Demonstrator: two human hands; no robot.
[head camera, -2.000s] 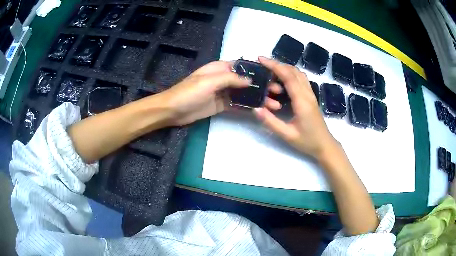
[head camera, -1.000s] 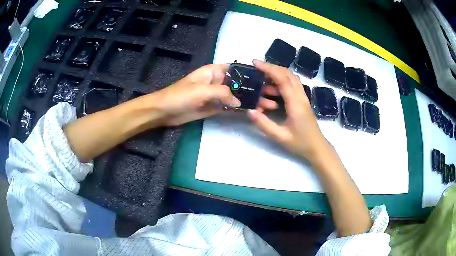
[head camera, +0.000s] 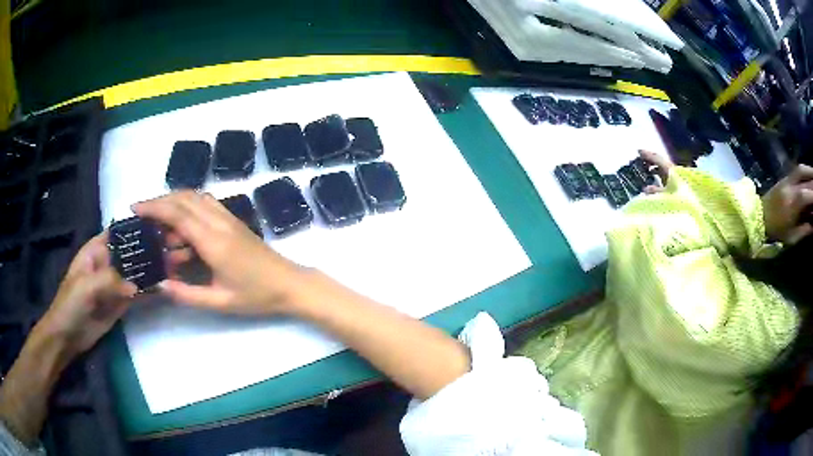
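Note:
A black smartwatch body (head camera: 138, 254) is held upright between both hands above the left part of the white foam sheet (head camera: 357, 272). Its lit screen shows lines of white text. My left hand (head camera: 82, 298) grips it at the left and lower edge. My right hand (head camera: 223, 254) holds its right side with thumb and fingers. Two rows of dark smartwatch bodies (head camera: 283, 203) lie on the sheet beyond my right hand; one in the near row is partly hidden by that hand.
The black foam tray (head camera: 85, 169) is at the left edge. At the right, a coworker in a yellow-green smock (head camera: 695, 294) reaches over another white sheet (head camera: 553, 214) with watches. White foam on stacked trays (head camera: 570, 36) is at the back. A yellow rail (head camera: 294, 67) runs behind.
The view has swung right, bringing the coworker and the second sheet into view. The watch stays in both hands; its screen has changed from a coloured spot to a text list.

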